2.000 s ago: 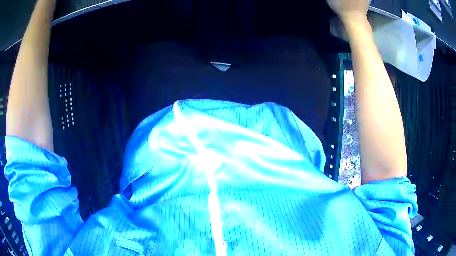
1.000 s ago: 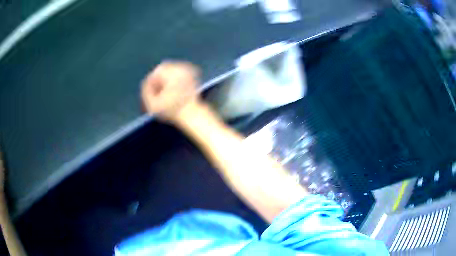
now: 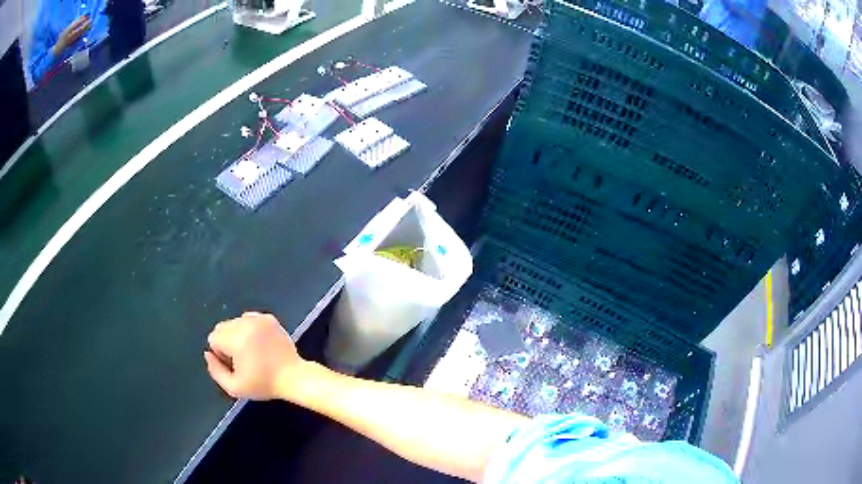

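Several silver-grey heatsink modules (image 3: pixel 373 142) with ribbed fins and thin red and dark leads lie in a loose group on the dark green belt (image 3: pixel 142 246). Some of them touch or overlap. My right hand (image 3: pixel 250 357) is a loose fist at the belt's near edge, below and left of the modules and well apart from them. No object shows in it; the inside of the fist is hidden. My left hand is not in view.
A translucent white pouch (image 3: pixel 378 317) with yellowish scraps hangs at the belt edge. Right of it stands a large green slotted crate (image 3: pixel 605 180). A lower crate holds heatsinks on shiny packing (image 3: pixel 567 378). White housings (image 3: pixel 274 14) and a person in blue (image 3: pixel 71 33) are across.
The view has swung from my lap to the right side, bringing in the heatsink group and crates. My right hand stays a fist at the belt edge. The left arm has left the view.
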